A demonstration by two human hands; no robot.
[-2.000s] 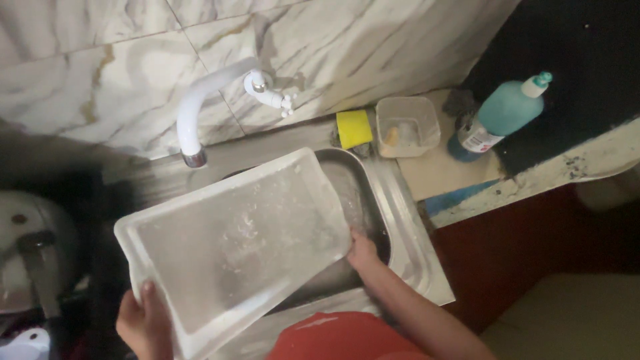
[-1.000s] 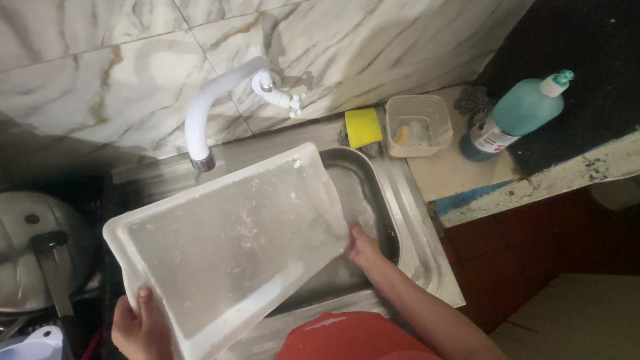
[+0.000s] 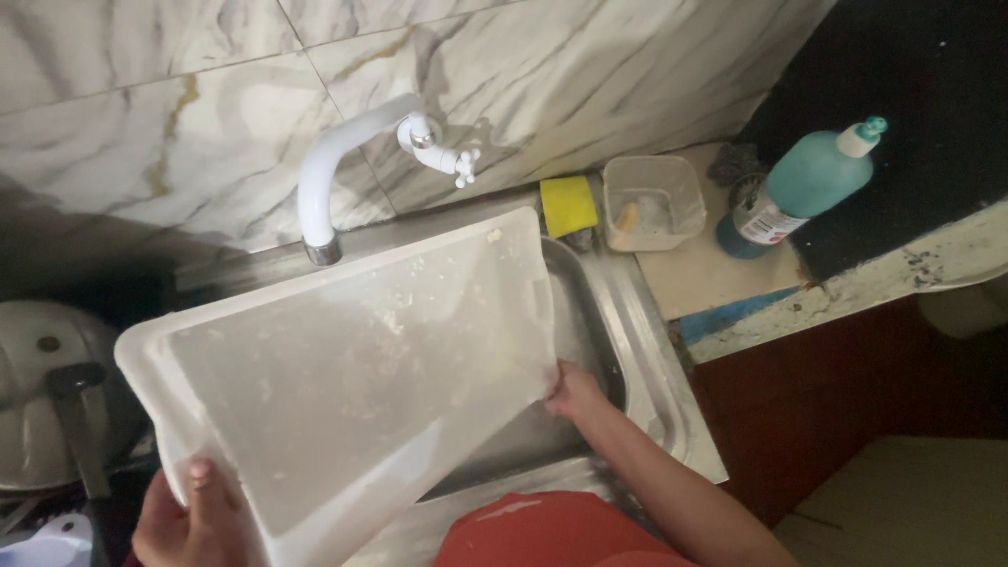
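Note:
A large white plastic tray with pale residue on its inner surface is held tilted over the stainless steel sink. My left hand grips its lower left edge, thumb on the rim. My right hand holds the right edge near the lower corner, its fingers partly hidden behind the tray. The spout of the white faucet stands just beyond the tray's far edge; no water is seen coming from it. The tray covers much of the basin.
At the sink's back right are a yellow sponge, a clear plastic container with something small inside, and a bottle of teal liquid with a label. On the left stand a metal pot with a black handle and a whitish plastic item.

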